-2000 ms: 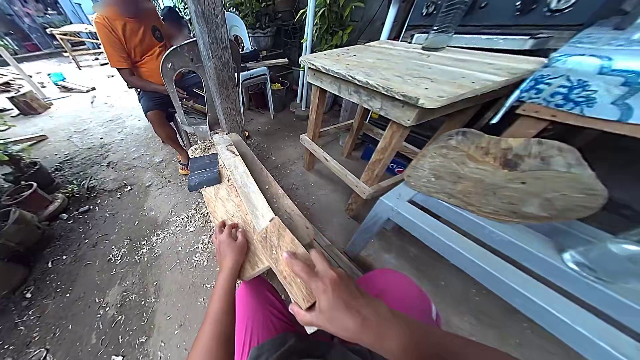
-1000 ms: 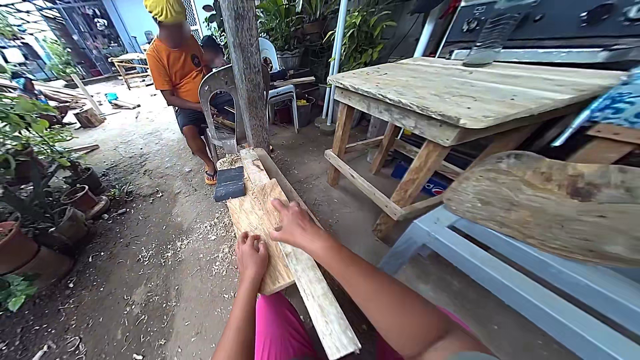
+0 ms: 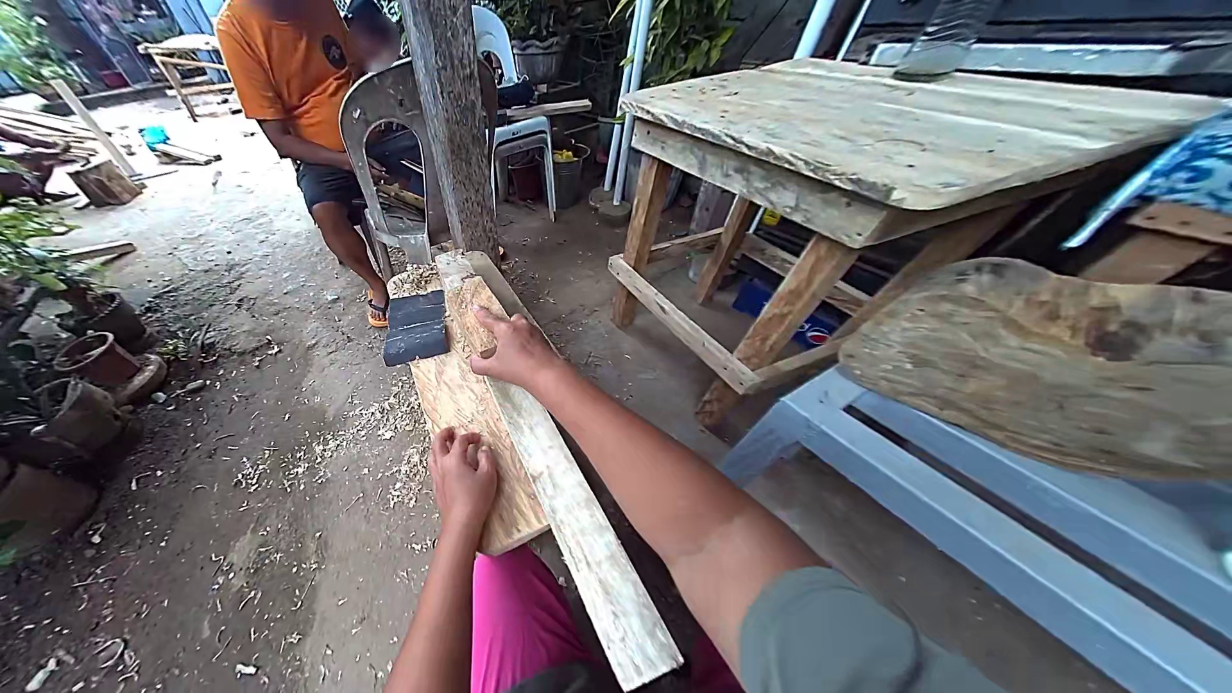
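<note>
A long narrow wooden strip (image 3: 570, 500) runs from near the post toward my lap, along the right side of a wider wooden board (image 3: 462, 409). My right hand (image 3: 515, 348) rests on a short wooden block (image 3: 474, 306) lying over the strip's far part, with the index finger stretched forward and the other fingers around its near end. My left hand (image 3: 464, 478), fingers curled, lies on the wide board's left edge. A dark, flat, creased piece (image 3: 417, 328) lies at the board's far left, beside the block; its material is unclear.
A wooden post (image 3: 450, 125) and a plastic chair (image 3: 387, 144) stand at the far end, where a person in an orange shirt (image 3: 289, 72) sits. To the right are a wooden table (image 3: 905, 130) and a grey bench (image 3: 914, 491) bearing a wooden slab (image 3: 1049, 366). Wood shavings litter the ground.
My right hand and the block under it have moved away from me along the strip, from near my lap to the far part. The strip's near end shows uncovered.
</note>
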